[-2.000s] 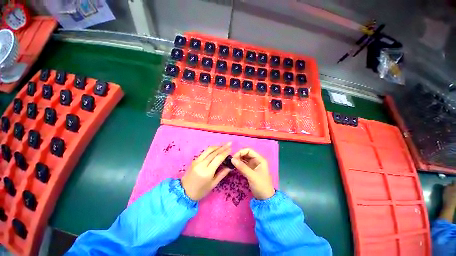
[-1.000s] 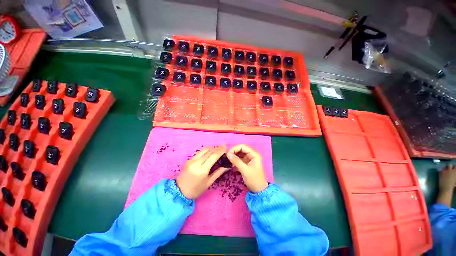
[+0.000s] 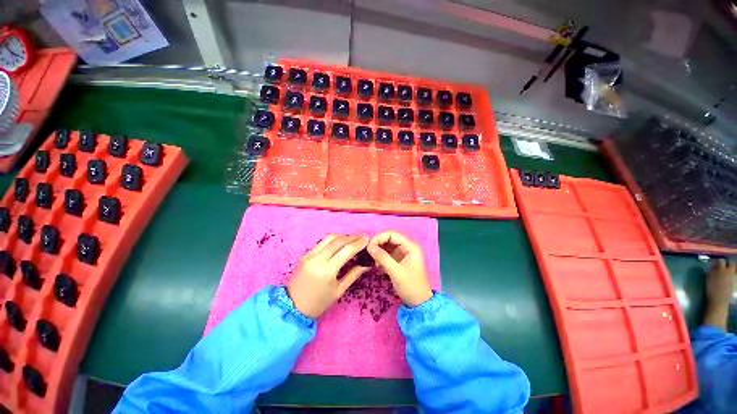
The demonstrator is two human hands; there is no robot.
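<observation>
My left hand [image 3: 325, 276] is over the pink mat [image 3: 267, 283], its fingers closed on a black housing [image 3: 364, 258] that is mostly hidden by the fingers. My right hand [image 3: 404, 271] meets it from the right, thumb and fingertip pinched together at the housing; whether they hold a tiny fitting cannot be seen. A loose pile of tiny black fittings [image 3: 373, 297] lies on the mat just below the hands, with a few more bits at the mat's upper left.
The middle red tray [image 3: 388, 212] behind the mat bears rows of housings on a clear blister tray. The left red tray [image 3: 174, 166] holds spaced housings. The right red tray [image 3: 602, 283] has three at its far end. Another person's arm [image 3: 715, 303] shows at far right.
The whole view has shifted slightly, moving the bench up and left in the picture. The hands stay together at the housing, with only small finger movements.
</observation>
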